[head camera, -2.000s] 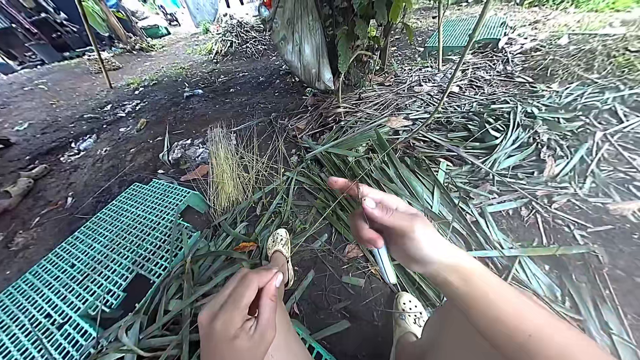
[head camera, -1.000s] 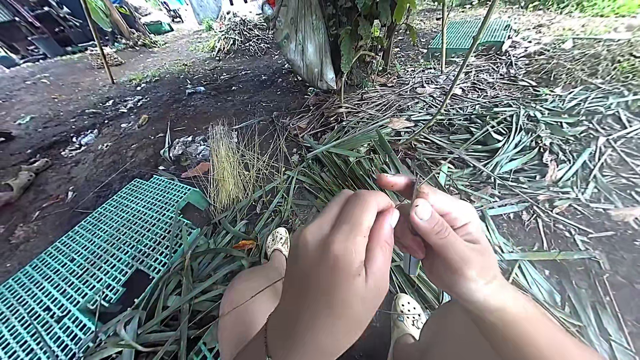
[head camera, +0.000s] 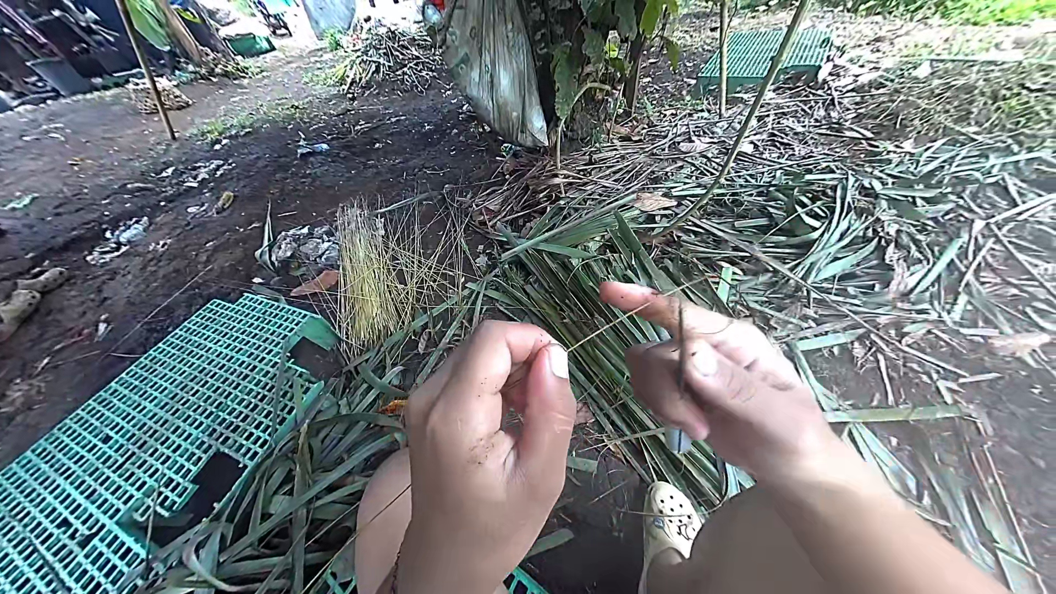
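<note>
My left hand (head camera: 495, 429) pinches a thin yellowish leaf rib (head camera: 606, 327) between thumb and forefinger. The rib runs up and right toward my right hand (head camera: 718, 371), whose forefinger points out to the left. A knife blade (head camera: 678, 440) shows below the curled fingers of my right hand, its handle hidden in them. A dark thin strip (head camera: 681, 346) crosses in front of that hand. Beneath both hands lies a pile of long green palm leaflets (head camera: 586, 330). Left of the pile, a bundle of thin yellow ribs (head camera: 363, 285) rests on the ground.
A broken green plastic grate (head camera: 173, 429) lies at the left, with cut leaf strips (head camera: 305, 495) beside it. My feet wear pale clogs (head camera: 672, 520). A hanging sack (head camera: 499, 70), a leafy plant and a second green grate (head camera: 767, 56) are farther back. Leaf litter covers the right side.
My left hand rose from low at the left to meet my right hand, then moved apart from it again, with a thin rib now between them.
</note>
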